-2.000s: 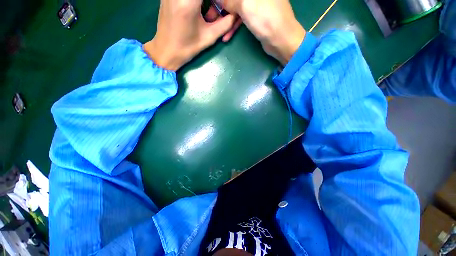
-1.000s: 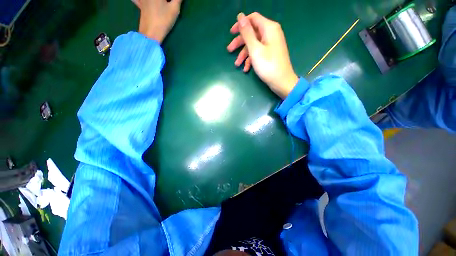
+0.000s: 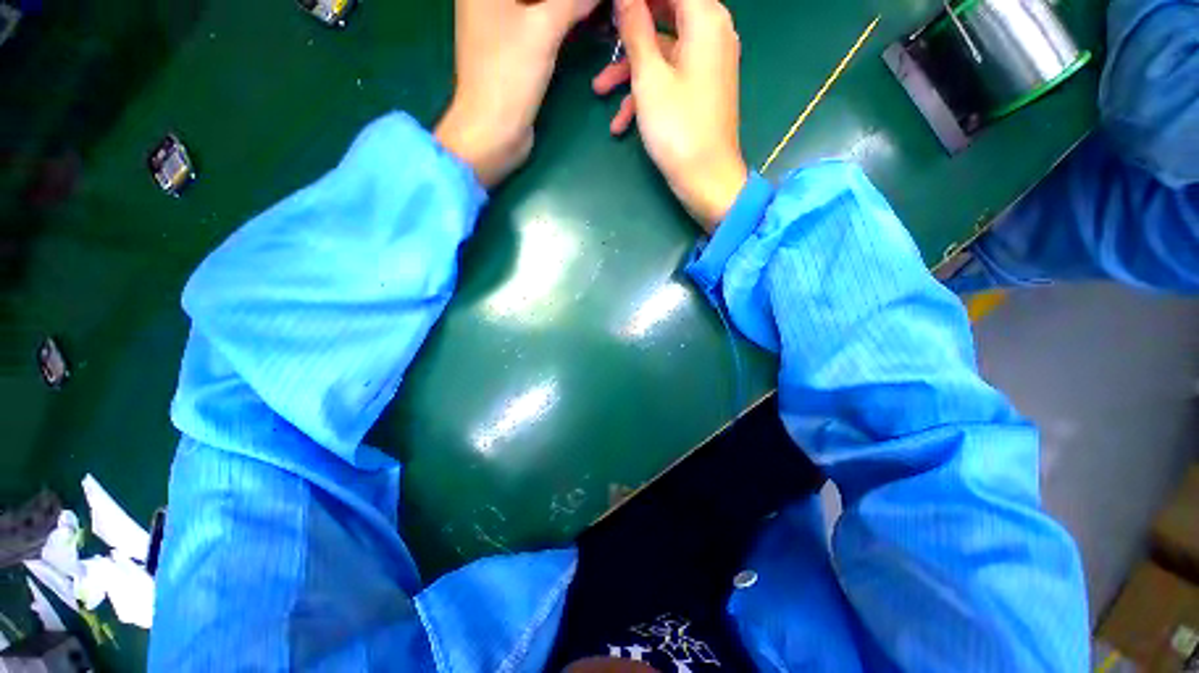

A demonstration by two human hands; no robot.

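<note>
My left hand (image 3: pixel 506 86) and my right hand (image 3: pixel 684 112) are together at the top edge, which cuts off part of the fingers. Between their fingertips is a small dark piece with a silver glint (image 3: pixel 617 47), apparently a small electronic unit, mostly hidden by the fingers. Three similar units lie singly on the green mat to the left: one cut by the top edge (image 3: pixel 328 9), one below it (image 3: pixel 171 164) and one near the left edge (image 3: pixel 53 362). A blue strap (image 3: pixel 736 234) is around my right wrist.
A yellow-tan stick (image 3: pixel 821 95) lies right of my right hand. A solder wire reel (image 3: pixel 1019 50) with a green rim stands at upper right. A neighbour's blue sleeve (image 3: pixel 1072 224) is beyond it. White scraps (image 3: pixel 99 572) and a grey tool (image 3: pixel 46 653) are at lower left.
One second ago my hands were apart and my right hand was empty. My left hand has come right to meet it, with a small piece now between them. Another unit shows at the top left.
</note>
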